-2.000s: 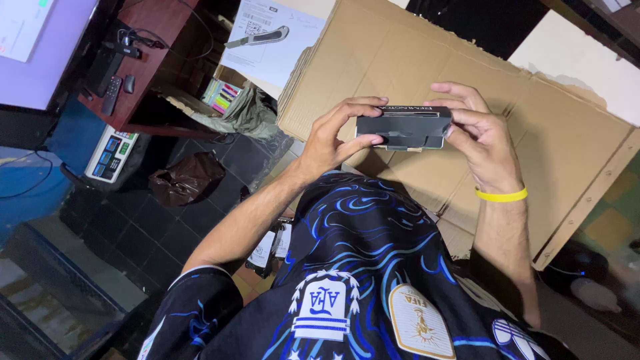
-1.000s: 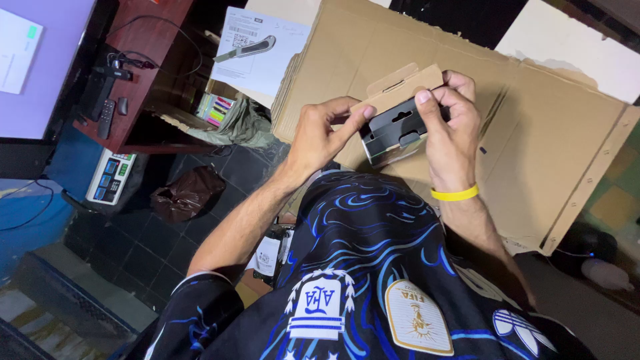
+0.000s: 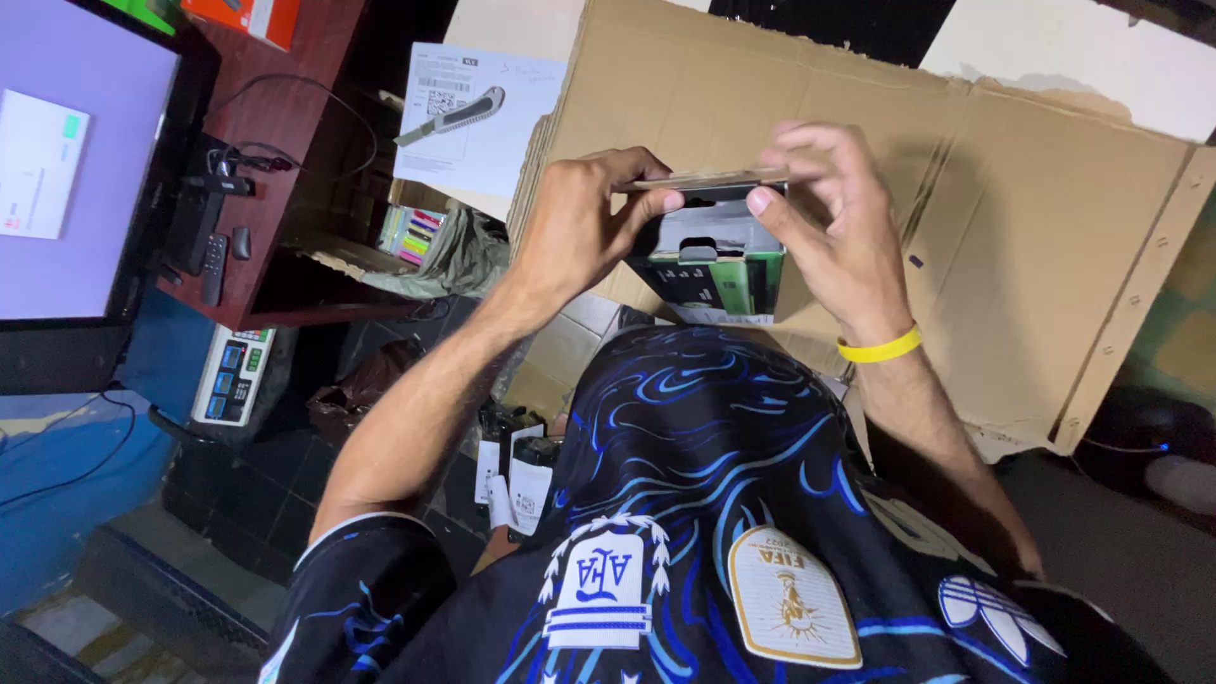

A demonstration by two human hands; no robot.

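Observation:
Above the cardboard, both my hands hold a small black and green cardboard box by its upper edge. A brown-lined flap at its top is seen nearly edge-on. My left hand pinches the box's left corner between thumb and fingers. At the right corner, my right hand has its thumb on the box edge, with its fingers raised behind and slightly blurred. The inside of the box is mostly hidden. The flattened corrugated cardboard sheet lies beneath. A utility knife rests on a printed paper sheet to the left.
On the left are a monitor, a reddish wooden shelf unit with cables, a remote control and a digital scale. A grey plastic bag and a dark plastic bag lie lower down, near packages.
The box has been turned, so its printed black and green side now shows. The brown flap, spread toward the view a second ago, is now nearly edge-on.

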